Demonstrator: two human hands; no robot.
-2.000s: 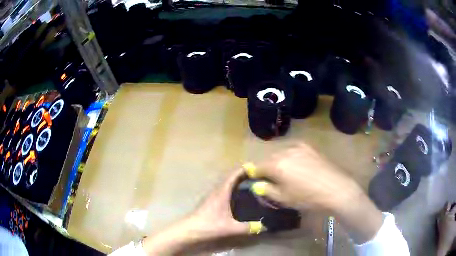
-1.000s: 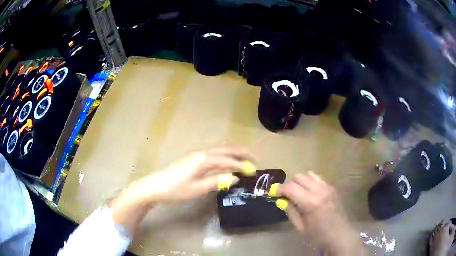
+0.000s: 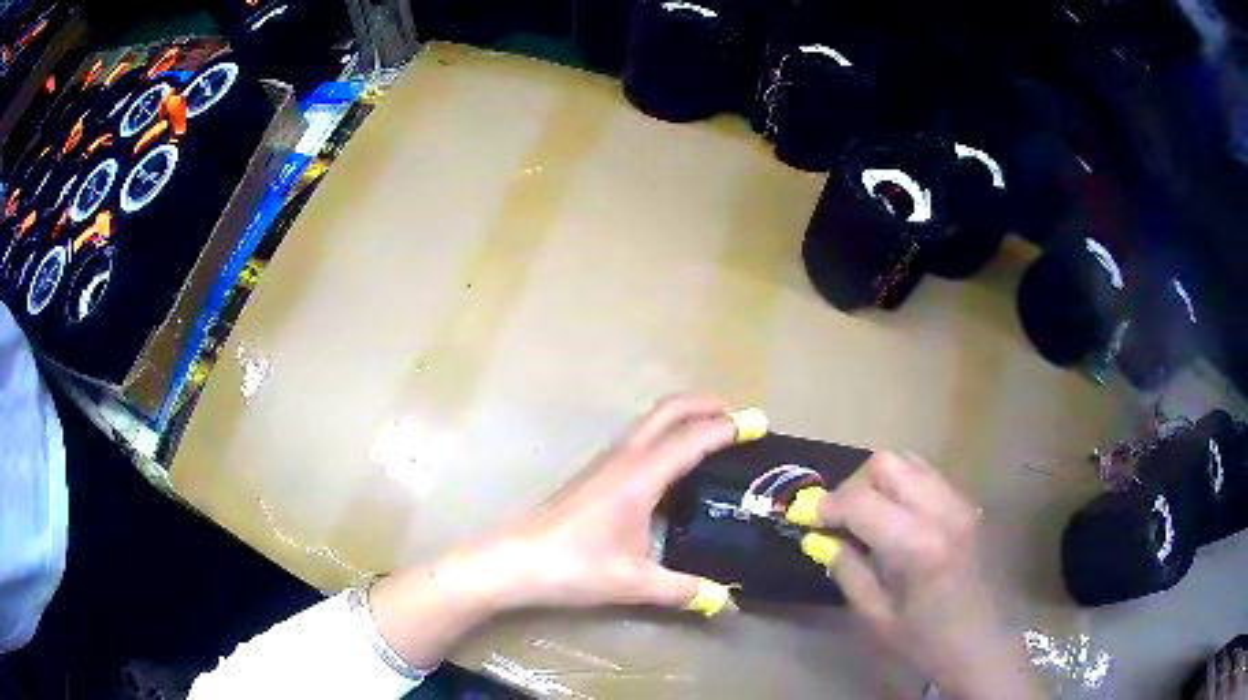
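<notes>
A black speaker housing (?) (image 3: pixel 732 540) lies on its side on the board, its opening facing up. Thin white and reddish lead wires (image 3: pixel 780 488) loop out of the opening. My left hand (image 3: pixel 602 527) grips the housing around its left end, thumb at the near side and a finger at the far side. My right hand (image 3: pixel 897 540) is over the right part of the housing, with yellow finger cots (image 3: pixel 808 506) on thumb and finger pinched at the wires. The wire ends between those fingertips are hidden.
Several standing black units with white rings (image 3: pixel 876 233) are at the back and right of the tan board (image 3: pixel 452 328). More units lie at the right (image 3: pixel 1129 547), near loose thin wires (image 3: pixel 1133 451). An open carton of ringed units with orange parts (image 3: pixel 205 274) is at the left.
The view has shifted. The housing was upright between both hands, then lay on its side. My left hand has moved from above the opening to around its left end. My right fingers stay at the wires.
</notes>
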